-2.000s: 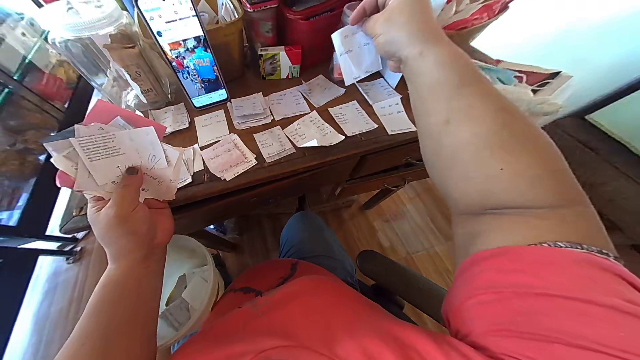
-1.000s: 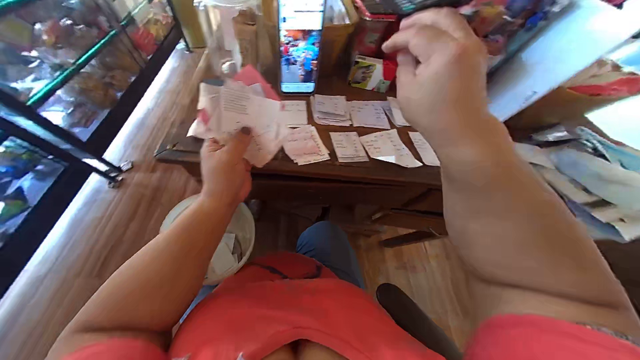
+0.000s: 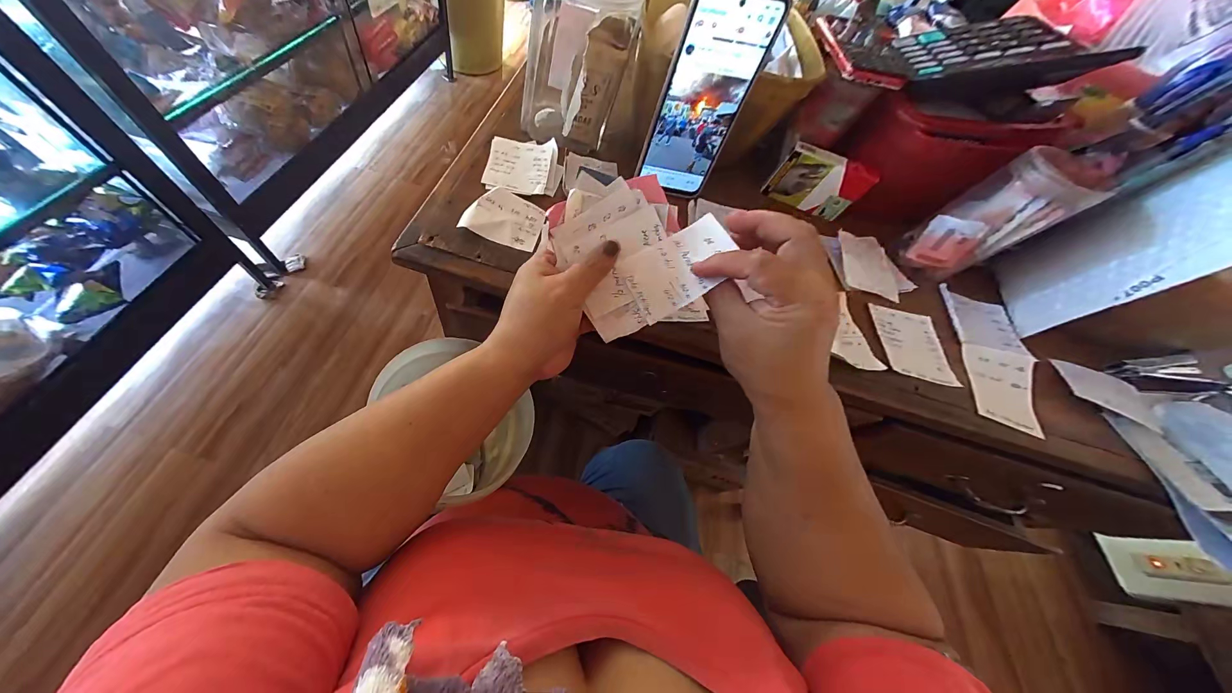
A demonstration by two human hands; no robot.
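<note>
My left hand (image 3: pixel 553 303) grips a fanned bundle of handwritten paper slips (image 3: pixel 616 241), its thumb on top, above the front edge of a wooden desk (image 3: pixel 472 250). The fingers of my right hand (image 3: pixel 780 298) pinch a white slip (image 3: pixel 707 252) that overlaps the right side of the bundle. Other slips lie in rows on the desk, some at the left (image 3: pixel 520 166) and some at the right (image 3: pixel 914 344). Behind the bundle a smartphone (image 3: pixel 712 96) stands upright, its screen lit. My right hand and the bundle hide part of the rows.
A clear plastic jar (image 3: pixel 582 77) stands left of the phone. To the right are a red container (image 3: pixel 953 154), a calculator (image 3: pixel 991 53) on top and a white box (image 3: pixel 1136 231). A pale bucket (image 3: pixel 510 423) holding paper sits under the desk edge. A glass display case (image 3: pixel 192 106) stands at the left.
My right hand held a slip over the far right of the desk two seconds ago; it has come back left to the bundle in my left hand. The view has shifted.
</note>
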